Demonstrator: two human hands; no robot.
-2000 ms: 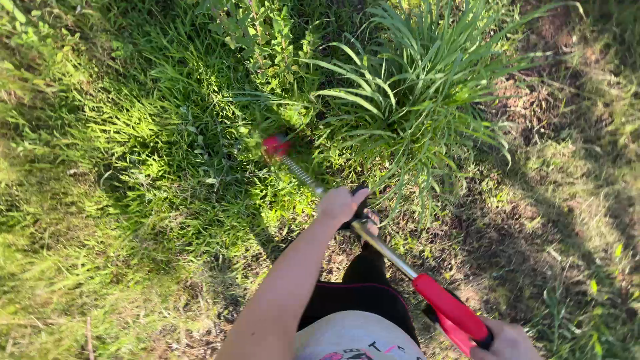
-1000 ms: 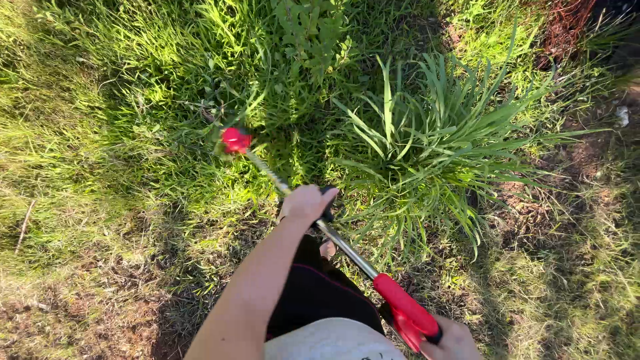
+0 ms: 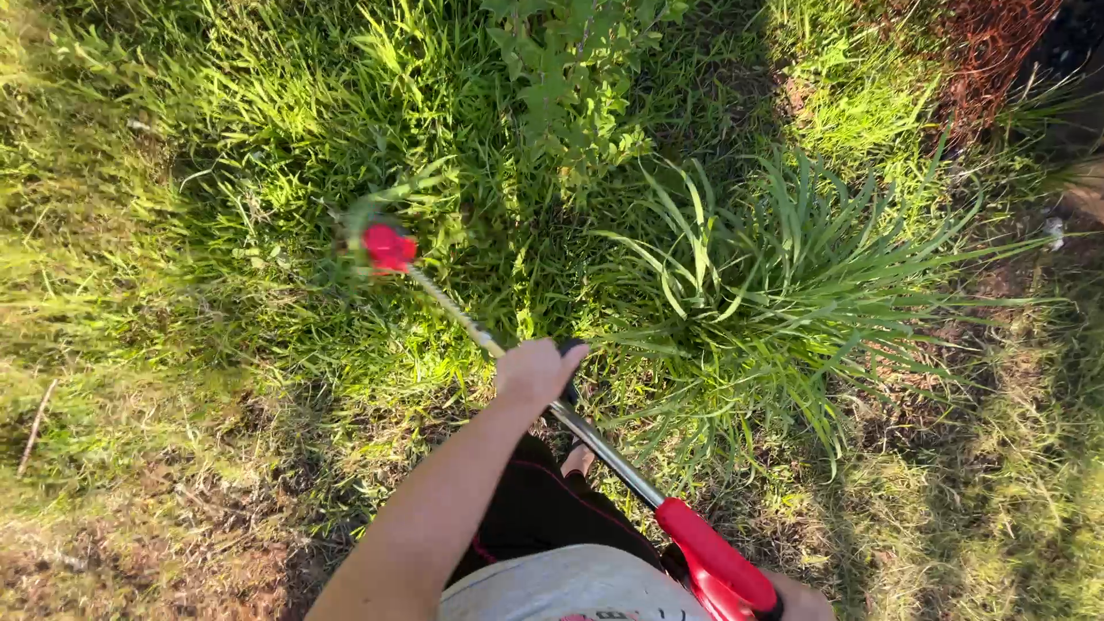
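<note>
A string trimmer (image 3: 611, 455) with a metal shaft and red housing runs slantwise across my front. My left hand (image 3: 536, 373) is closed around the black front handle on the shaft. At the lower right, my right hand (image 3: 798, 599) grips the rear end of the red handle housing; its fingers are partly hidden and cut off by the frame edge. The red trimmer head (image 3: 388, 248) is at the upper left, over green grass (image 3: 293, 172), with blurred blades of grass around it.
A large clump of long-bladed grass (image 3: 776, 267) stands right of the shaft. Leafy stems (image 3: 569, 78) rise at the top centre. Reddish wiry material (image 3: 996, 60) lies at the upper right. A thin stick (image 3: 37, 429) lies at the left, and a bare foot (image 3: 578, 459) shows below the shaft.
The trimmer head has swung leftward from near the grass clump, farther over the green grass. Both hands have kept their hold. The view has shifted, bringing the reddish wiry material into sight.
</note>
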